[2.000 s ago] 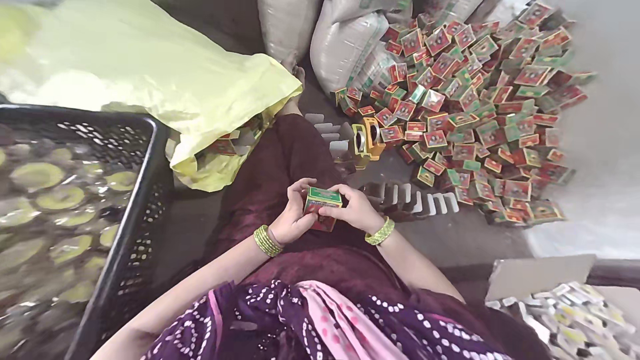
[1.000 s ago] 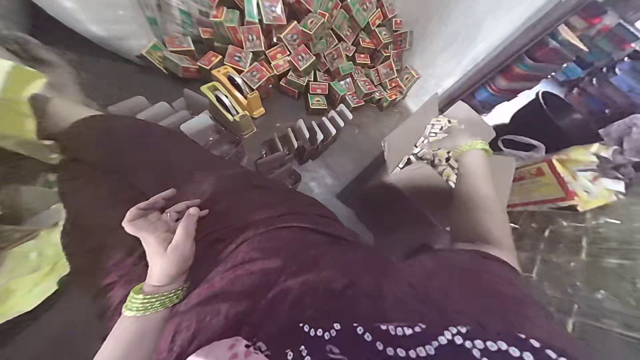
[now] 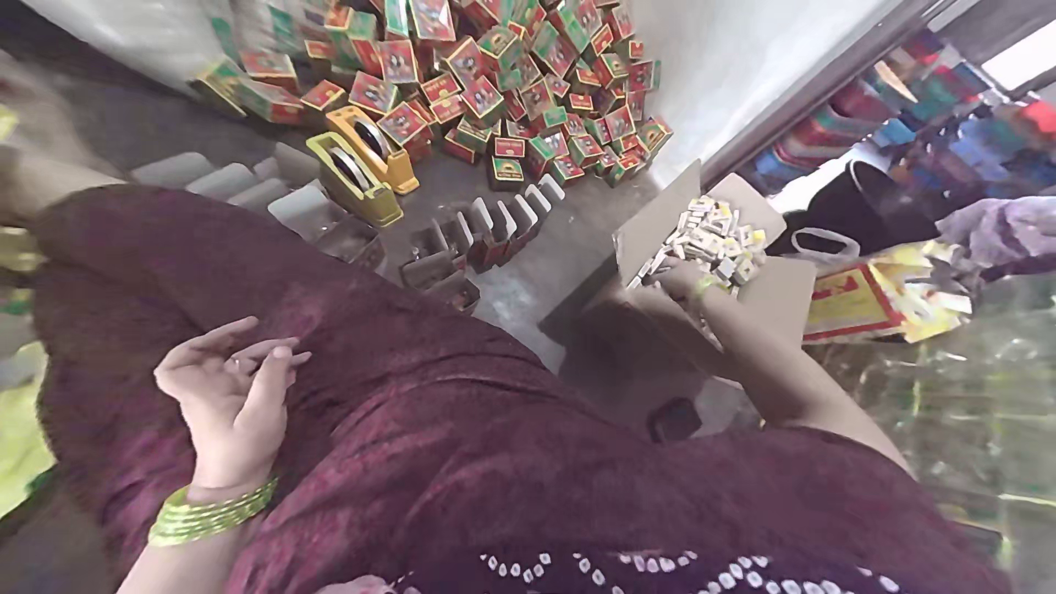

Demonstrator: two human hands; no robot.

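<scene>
My left hand (image 3: 235, 388), palm up above the maroon cloth over my leg, holds nothing, its fingers apart and partly curled. On the right, my right hand (image 3: 678, 280) reaches into an open cardboard carton (image 3: 784, 301) and touches the small pale boxes (image 3: 718, 239) heaped there; whether its fingers grip one cannot be told. Open-flapped boxes stand in a row (image 3: 495, 223) on the floor between my leg and the carton. More grey-flapped boxes (image 3: 309, 210) are beside my knee, next to a yellow-green tape dispenser (image 3: 355, 181) and an orange-yellow tape dispenser (image 3: 375, 148).
A large heap of small red and green printed boxes (image 3: 511, 91) lies at the top, beside a pale wall (image 3: 701, 74). At right are a black bag (image 3: 858, 206), a yellow and red printed package (image 3: 854, 305) and stacked colourful goods (image 3: 874, 124).
Two seconds ago both hands held a green and red box over my lap. My left hand is now empty, and my right hand is in the carton. The view has swung right.
</scene>
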